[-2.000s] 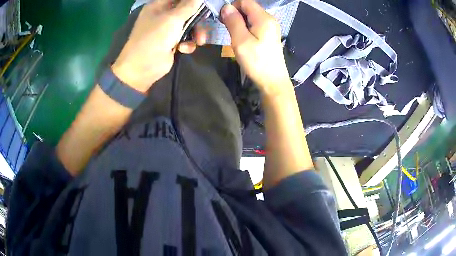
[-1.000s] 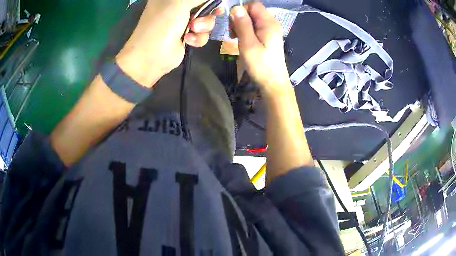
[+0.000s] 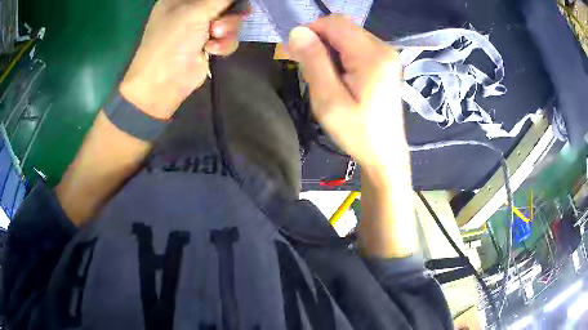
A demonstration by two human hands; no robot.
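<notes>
A pale blue-grey ribbed cloth piece [image 3: 258,27] lies at the top edge, partly cut off. My right hand [image 3: 354,77] pinches a pale fabric strip [image 3: 284,14] between thumb and forefinger over this cloth. My left hand [image 3: 177,45] is at the cloth's left side, partly cut off by the top edge, its fingers curled around a slim dark tool [image 3: 240,6], mostly hidden. A tangled pile of pale strips [image 3: 445,84] lies to the right on dark cloth.
The dark cloth-covered surface [image 3: 445,167] spans the right side. A grey braided cable [image 3: 474,145] crosses it. A thin tool with a red end [image 3: 334,183] lies by its near edge. Green floor [image 3: 84,77] shows at left. A black cable hangs over the shirt.
My hands have moved apart; my left hand has shifted left and my right hand right and nearer. The strip between them shows wider over the cloth.
</notes>
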